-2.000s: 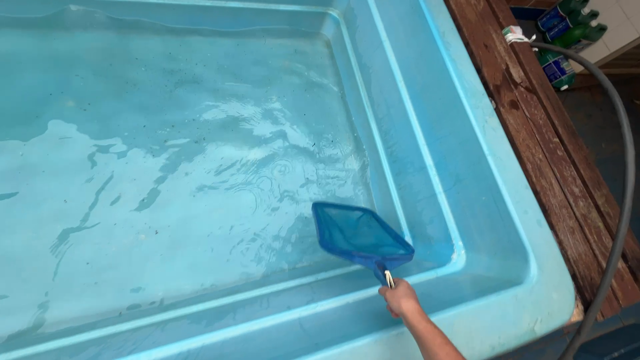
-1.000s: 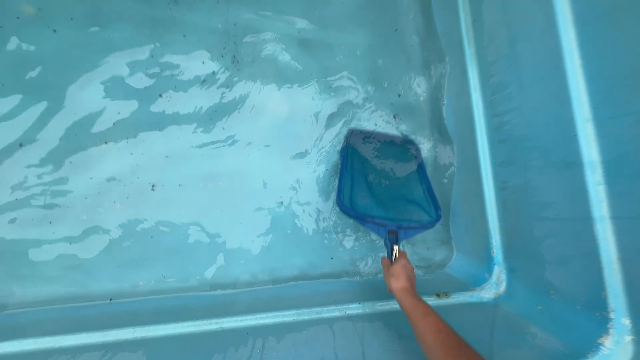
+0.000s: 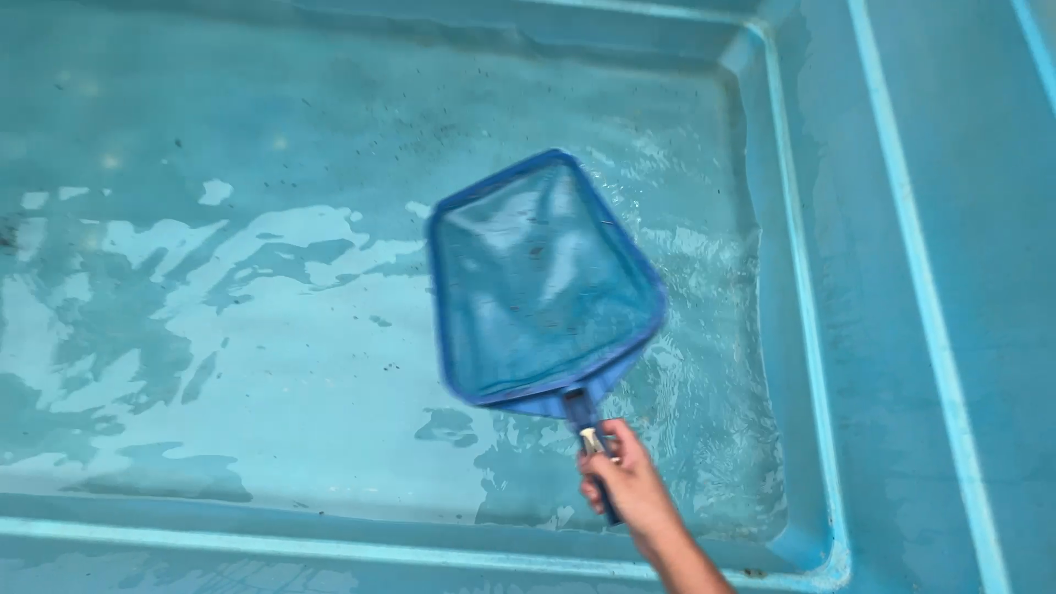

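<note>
My right hand [image 3: 623, 474] is closed around the short handle of a blue pool skimmer net [image 3: 544, 280], its arm coming in from the bottom edge. The net's frame points away from me and appears raised above the water, slightly blurred. Small dark specks show on its mesh. Beneath and around it lies shallow water [image 3: 272, 330] in a light blue pool, with bright reflections on the surface and dark bits scattered about. My left hand is out of view.
The pool's stepped wall [image 3: 874, 247] with pale ridges runs down the right side. Another ridge [image 3: 330, 546] crosses the bottom, meeting it at a corner. Along the top, the far wall closes off the water. A dark patch of debris [image 3: 8, 235] shows at the left edge.
The skimmer net was partly in the water near the corner one second ago; now it is lifted and tilted, still in my right hand. The view has shifted noticeably.
</note>
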